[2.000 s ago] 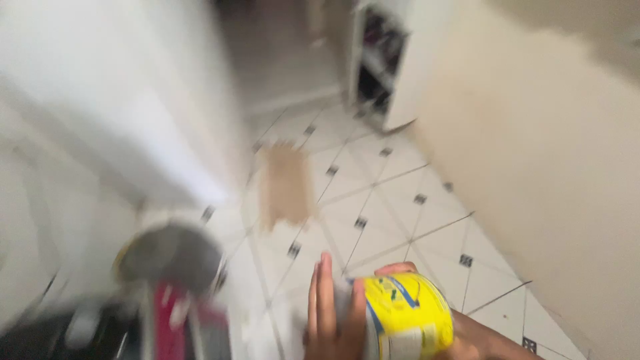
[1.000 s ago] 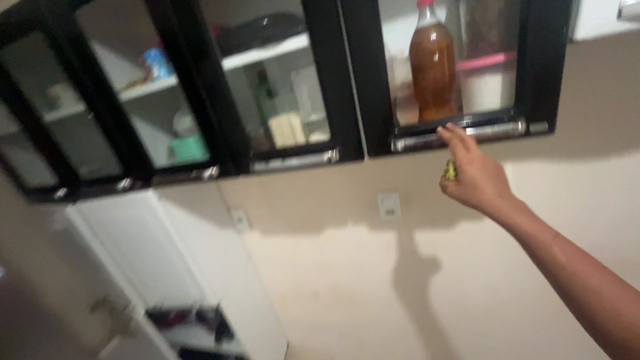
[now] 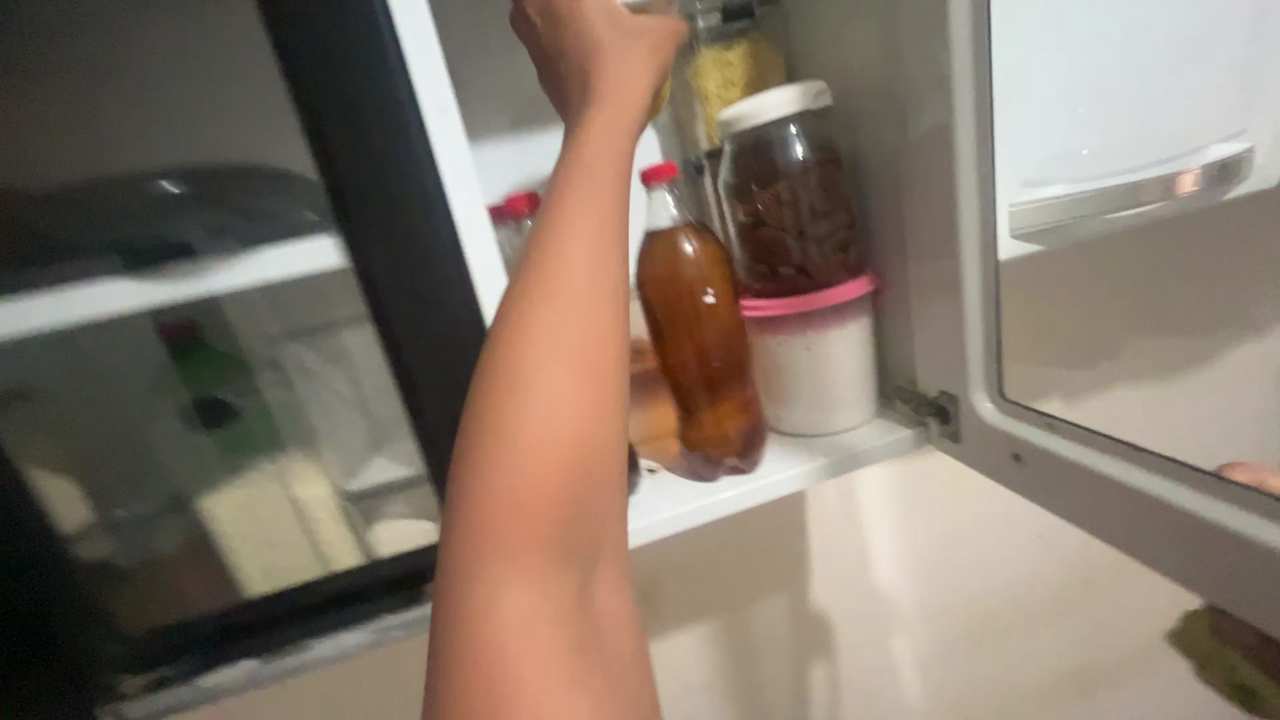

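Observation:
My left hand reaches up into an open wall cabinet, at the top edge of the view. Its fingers curl round a can, of which only a pale rim and a bit of yellow show. Below and right of it, a plastic bottle of brown liquid with a red cap stands on the shelf. Beside the bottle, a glass jar with a white lid rests on a pink-lidded tub of white contents. Only fingertips of my right hand show, by the open glass door at the right edge; its grip is hidden.
The open cabinet door stands out on the right, hinged beside the tub. A jar of yellow contents is farther back. At left, a black-framed glass door covers shelves with a green bottle. A blurred green-brown thing is at lower right.
One second ago my right hand was at the handle of the shut cabinet door; now that door stands open and my left arm reaches inside. The view has moved much closer to the cabinet.

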